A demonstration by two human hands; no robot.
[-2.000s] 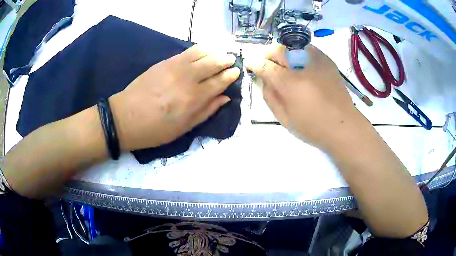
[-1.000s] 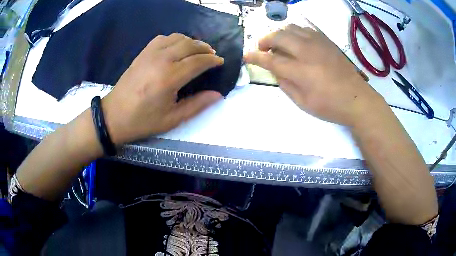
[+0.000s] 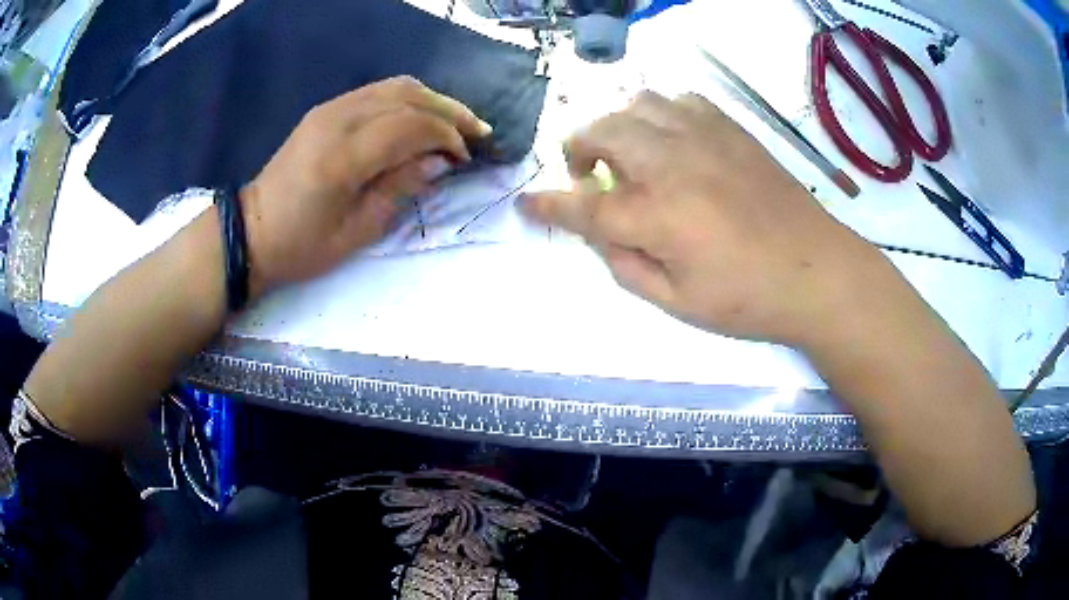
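Note:
A dark cut panel (image 3: 305, 88) lies across the upper left of the table, its right edge by the presser foot area (image 3: 543, 47). A white backing layer (image 3: 487, 209) with thin dark lines shows along its near edge. My left hand (image 3: 363, 176) is curled over that near edge, thumb underneath, gripping the cloth. My right hand (image 3: 692, 217) is just right of the white layer, thumb and forefinger apart, with the thumb tip close to its edge. A small yellow-green spot shows between these fingers; I cannot tell what it is.
Red-handled shears (image 3: 873, 106), dark thread snips (image 3: 973, 223) and a thin grey stick with a brownish tip (image 3: 797, 135) lie at the right. A dark round dial (image 3: 600, 35) is at top centre. Another dark piece (image 3: 111, 53) lies far left. A ruler strip (image 3: 528, 420) runs along the near edge.
The panel first moved up and left from its earlier place. Since then its near right part has been turned back, exposing the white layer. My right thumb and forefinger have spread apart.

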